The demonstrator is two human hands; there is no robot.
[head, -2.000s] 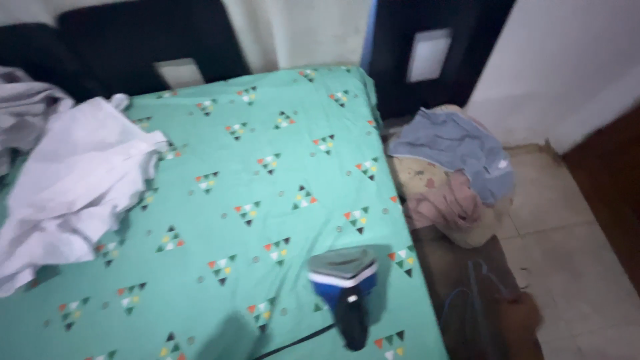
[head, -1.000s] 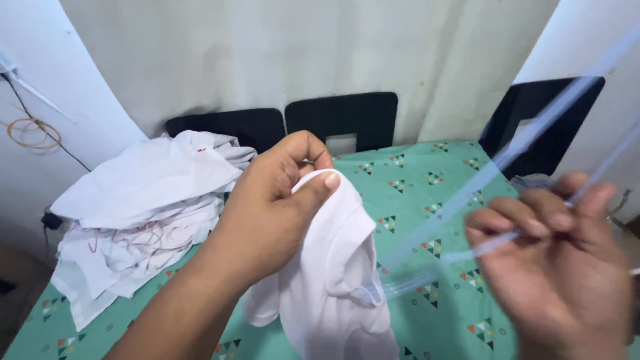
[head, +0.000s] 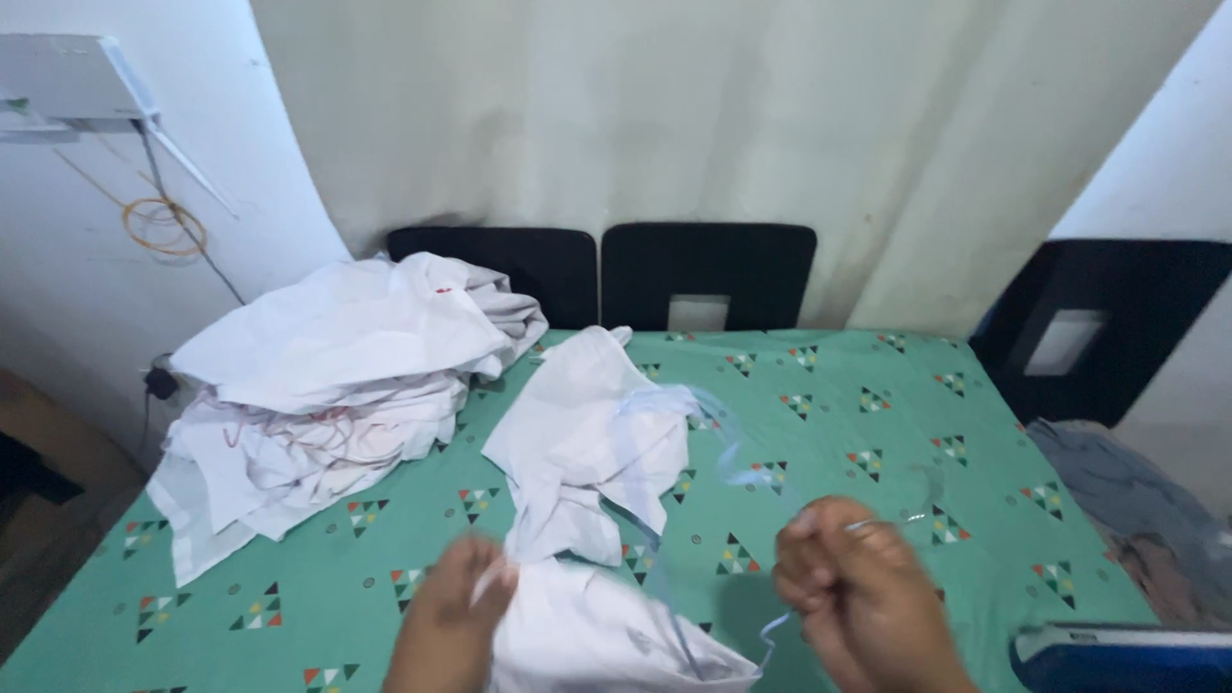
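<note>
My left hand (head: 452, 616), blurred, pinches the edge of a white cloth piece (head: 597, 626) at the bottom of the view. My right hand (head: 857, 587), to the right of that cloth, is closed on a thin metal tool (head: 890, 523), its kind not clear. A light blue ribbon or cord (head: 770, 630) runs from the cloth toward my right hand, and a blurred loop of it hangs above the middle. Another white cloth (head: 587, 443) lies crumpled on the green patterned table cover (head: 808, 462), just beyond my hands.
A large pile of white cloths (head: 337, 337) lies at the left. A blue iron (head: 1126, 654) is at the lower right edge. Black chair backs (head: 707, 260) stand behind the table. Grey cloth (head: 1126, 481) lies beyond the right edge, and a cable (head: 164, 226) hangs on the left wall.
The held white cloth has moved lower, with my left hand at its edge. My right hand has also moved down. The view has swung from the iron to the table's middle since the oldest frame.
</note>
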